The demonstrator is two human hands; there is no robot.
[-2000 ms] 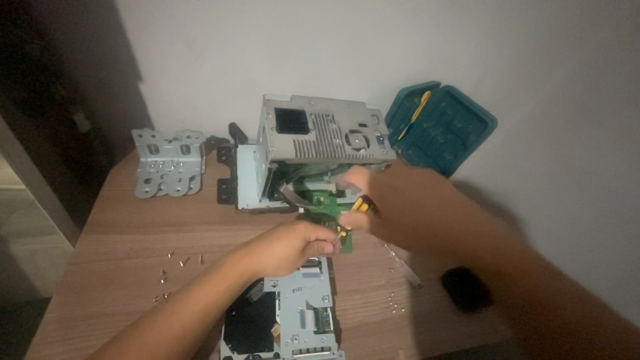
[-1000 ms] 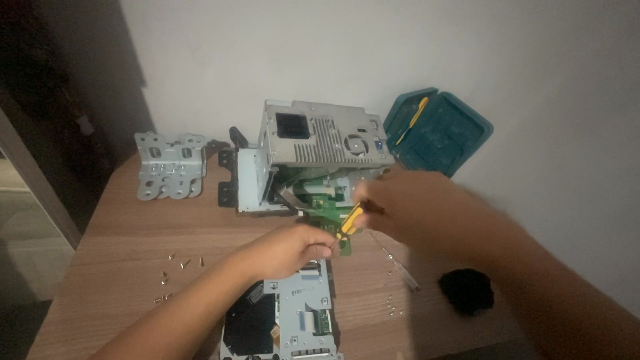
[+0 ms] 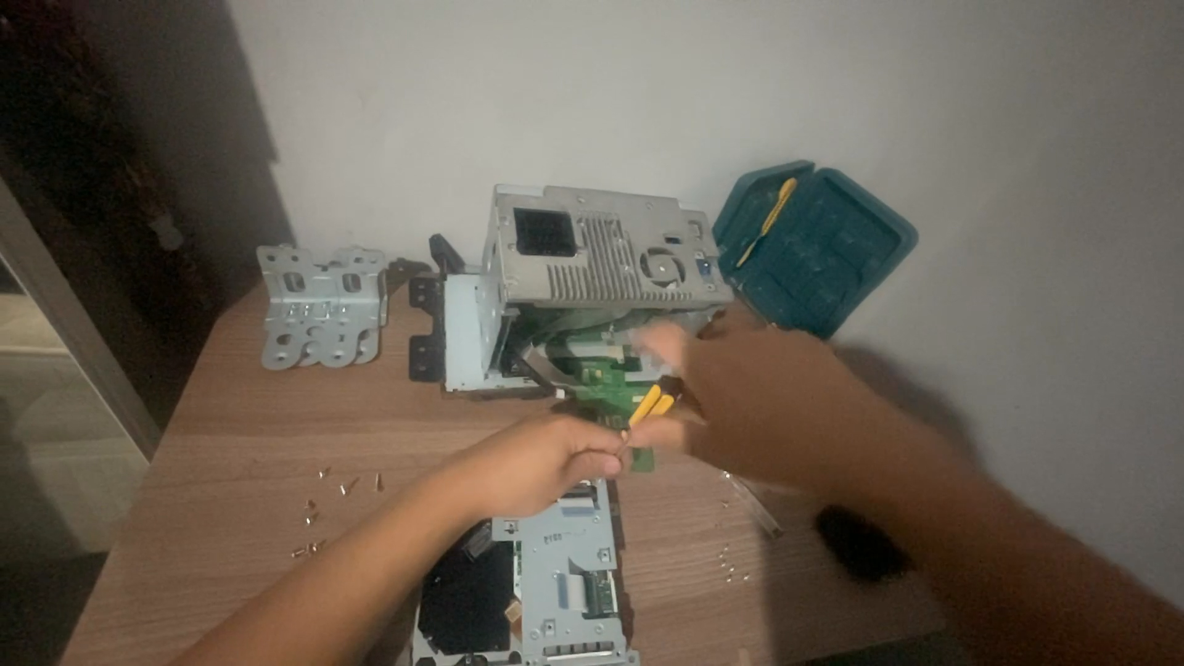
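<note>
My right hand (image 3: 740, 398), blurred, grips a yellow-and-black tool handle (image 3: 653, 401) in front of the opened metal electronics housing (image 3: 610, 250). My left hand (image 3: 555, 462) pinches the lower end of that tool; its tip is hidden by the fingers. Beneath and behind both hands, a green circuit board (image 3: 606, 384) with flat ribbon cables (image 3: 546, 367) extends out of the housing's front. Below my left hand lies a metal drive-like module (image 3: 564, 555) with a black section and short white ribbon connectors.
Perforated metal brackets (image 3: 324, 305) stand at the left. Loose screws (image 3: 347, 487) lie left of the module, and small ones (image 3: 731, 564) to its right. A black fuzzy item (image 3: 862, 544) is near the right forearm. An open teal case (image 3: 814, 250) with a yellow tool (image 3: 770, 222) leans against the wall.
Both hands stay together at the circuit board; the right hand shifts slightly around the yellow-and-black handle. The housing, module and case have not plainly moved.
</note>
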